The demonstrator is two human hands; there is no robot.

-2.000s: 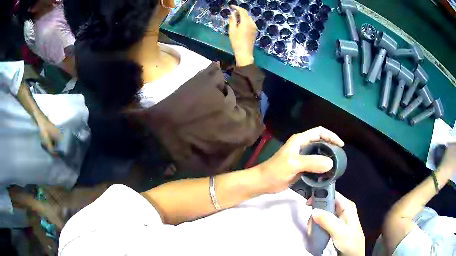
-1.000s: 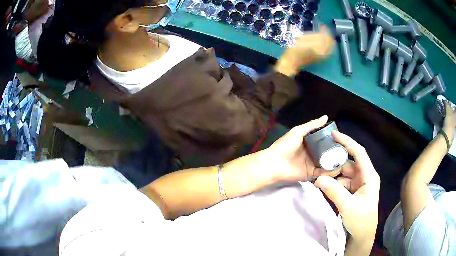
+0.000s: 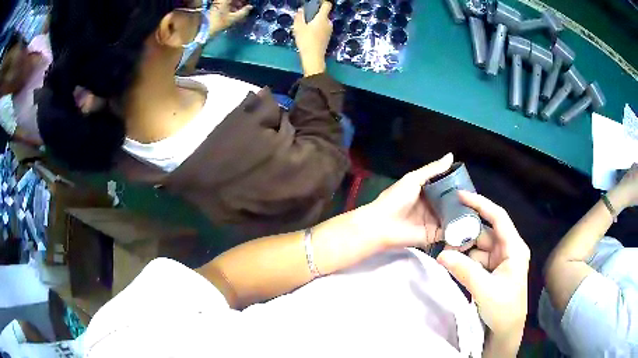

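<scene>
A grey handheld fan body [image 3: 453, 203] is held over my lap in both hands. Its drum side faces up, and the round handle end shows pale toward me. My left hand [image 3: 407, 213] holds it from the left, fingers along its far side. My right hand [image 3: 500, 269] grips it from the right, with fingers bent over the side and the thumb near the lower end. The rest of the fan is hidden by my hands.
Several grey fans [image 3: 535, 87] lie on the green bench [image 3: 448, 105] ahead. A clear film with dark round parts [image 3: 374, 35] lies before a person in brown [image 3: 266, 168]. Another person's arm [image 3: 584, 234] is at right, near white paper [image 3: 607, 150]. Open cartons [image 3: 105, 245] stand at left.
The fan has turned from its open drum mouth facing up to lying sideways in both hands. In the last second my hands barely moved. The neighbour's arm moved back left, now holding a grey part.
</scene>
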